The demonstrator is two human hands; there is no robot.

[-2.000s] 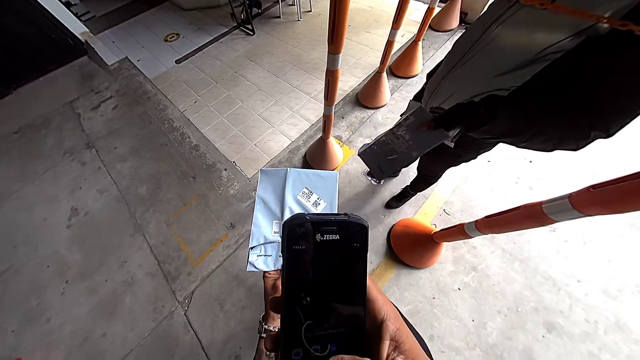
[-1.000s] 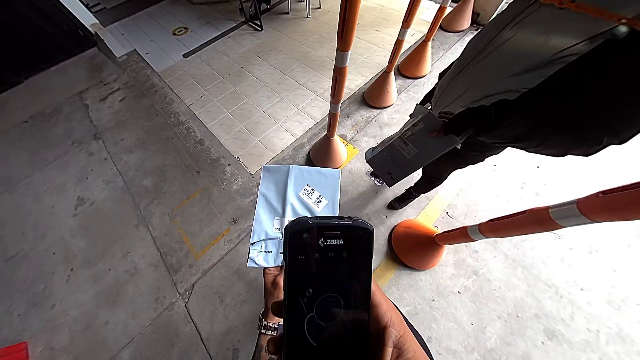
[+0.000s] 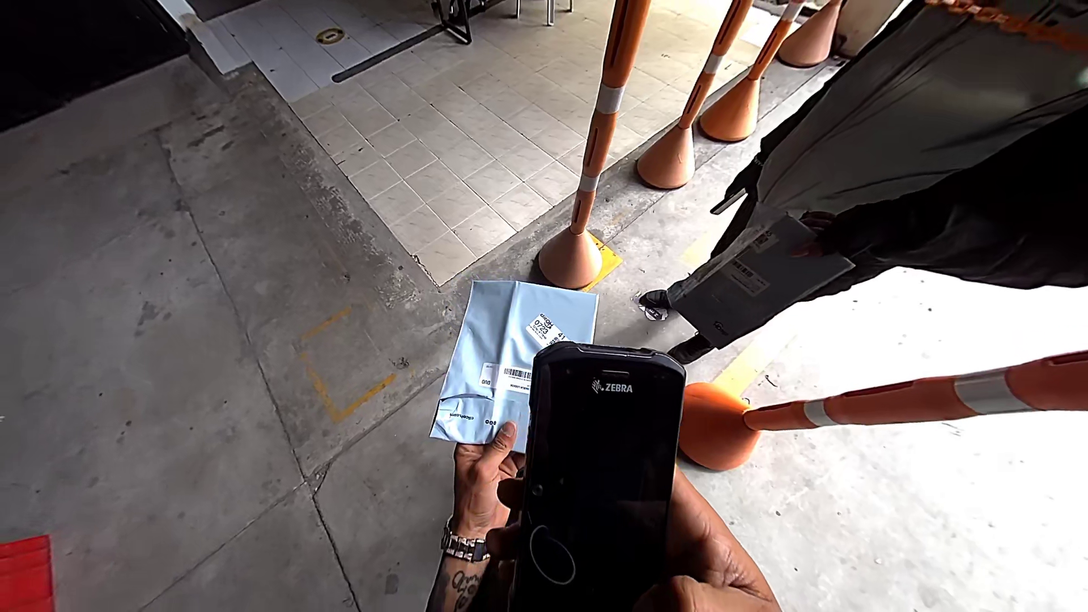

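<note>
My left hand [image 3: 486, 484], with a metal-band watch at the wrist, grips the lower edge of a light blue plastic mailing bag [image 3: 501, 327]. The thumb lies on top of the bag, whose face bears printed labels and barcodes. In front of it my right hand [image 3: 710, 552] holds a black Zebra handheld computer [image 3: 603, 459] upright, its dark screen towards me. Fingertips curl round the device's left side, and a thumb is at its lower right. The device covers the bag's lower right part.
Orange bollards with cone bases [image 3: 571, 257] line the tiled floor's edge; one [image 3: 721, 425] leans in from the right. At the upper right a person in dark clothes holds a grey package [image 3: 756, 276] with labels. A red object [image 3: 25, 574] lies at the lower left.
The other person's grey package has turned, and its labelled face shows more plainly than two seconds ago. More of my left hand shows beside the handheld computer, with its thumb on the bag.
</note>
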